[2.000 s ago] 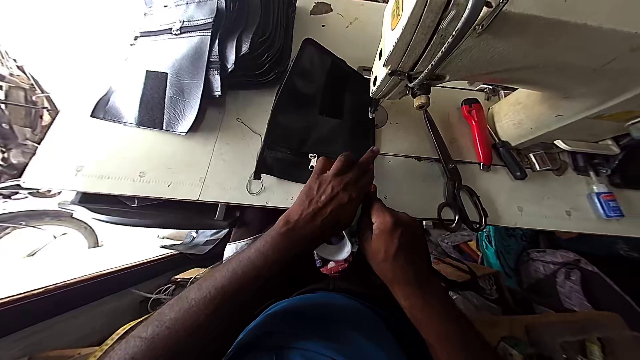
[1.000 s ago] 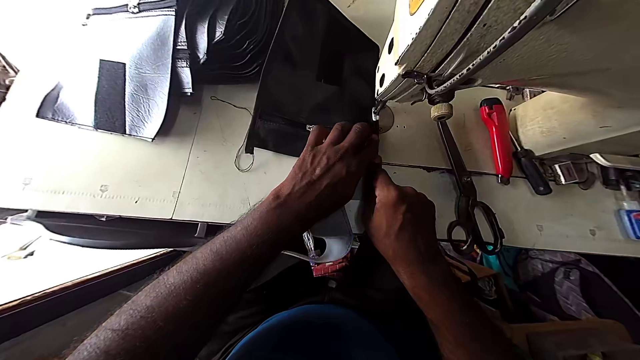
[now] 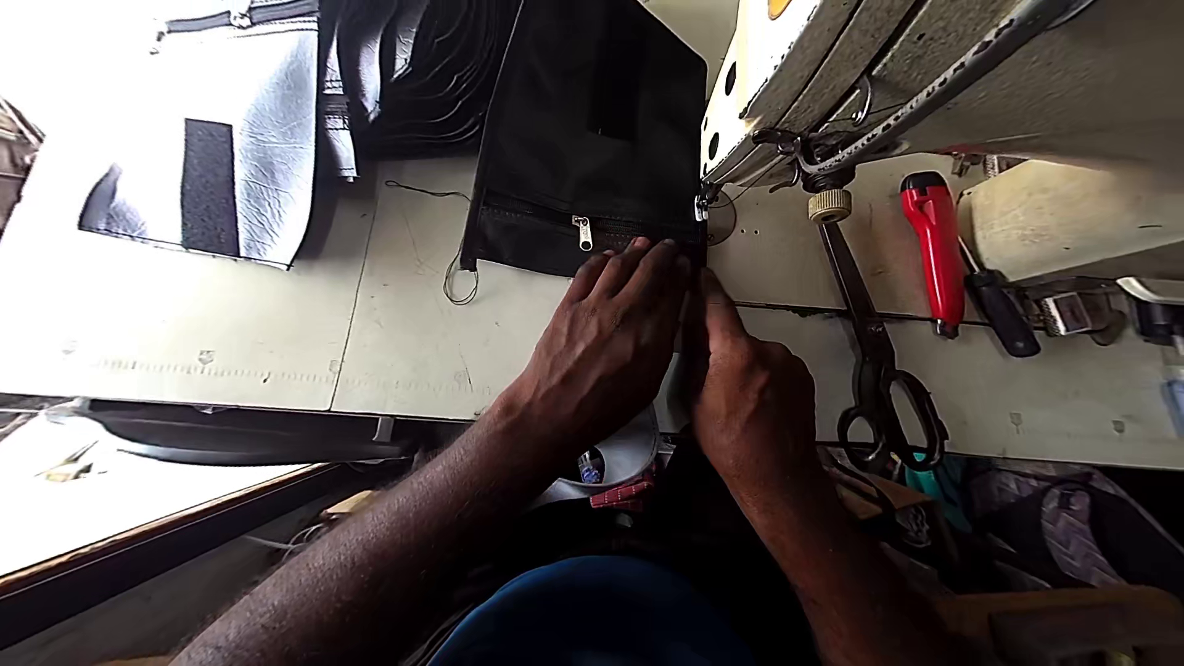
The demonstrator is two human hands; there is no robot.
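A black zippered fabric panel (image 3: 555, 166) lies on the sewing machine's table, its right edge under the presser foot (image 3: 701, 205). A metal zipper pull (image 3: 584, 233) shows near its lower edge. My left hand (image 3: 615, 324) lies palm down on the panel's lower right corner, fingers together and stretched out. My right hand (image 3: 751, 384) is just right of it, pinching dark material at the panel's edge below the foot; the fingertips are partly hidden. A loose loop of thread (image 3: 461, 282) lies by the panel's lower left corner.
Right of the sewing machine head (image 3: 832, 83) lie black scissors (image 3: 874, 361), a red-handled cutter (image 3: 936, 250) and a black-handled screwdriver (image 3: 1006, 314). Stacked black pieces (image 3: 425, 83) and a shiny panel with zipper (image 3: 268, 148) lie at the left. The table edge (image 3: 231, 404) runs below.
The view has moved closer to the table. Both hands stay at the panel's lower right corner; the zipper pull, covered a second ago, now shows above my left fingers.
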